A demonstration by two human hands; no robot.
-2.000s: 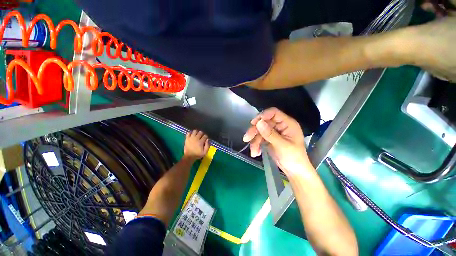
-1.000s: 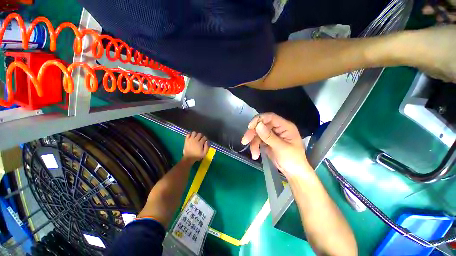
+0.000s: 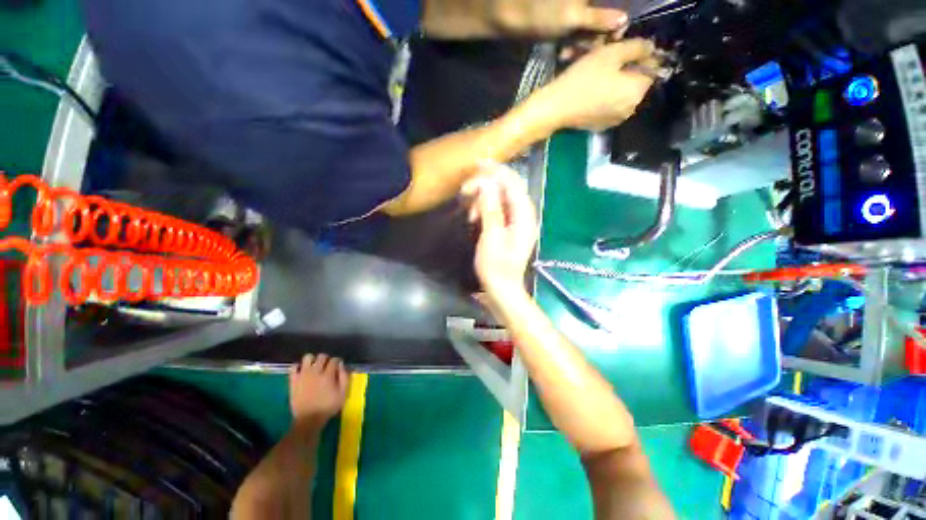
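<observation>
My left hand [image 3: 320, 389] rests on the near edge of the grey metal bench surface [image 3: 366, 300], fingers over the rim, with nothing visible in it. My right hand [image 3: 503, 229] is raised over the bench frame, just below another person's forearm. It is blurred, its fingers bent close together, and I cannot tell whether a thin lead is between them. The other person's hands [image 3: 609, 86] are at the black mechanism of a machine [image 3: 650, 168] on a white base at the top.
A control panel [image 3: 858, 152] glows blue at right. A blue tray [image 3: 733, 353] lies on the green bench beyond a striped cable [image 3: 630, 274]. An orange coiled hose [image 3: 152, 254] hangs at left by a grey frame [image 3: 46, 203]. A black reel [image 3: 132, 447] is lower left.
The view has shifted right, bringing in the control panel and the whole tray. My right hand has moved up beside the other person's forearm. A second hand of that person now shows at the machine.
</observation>
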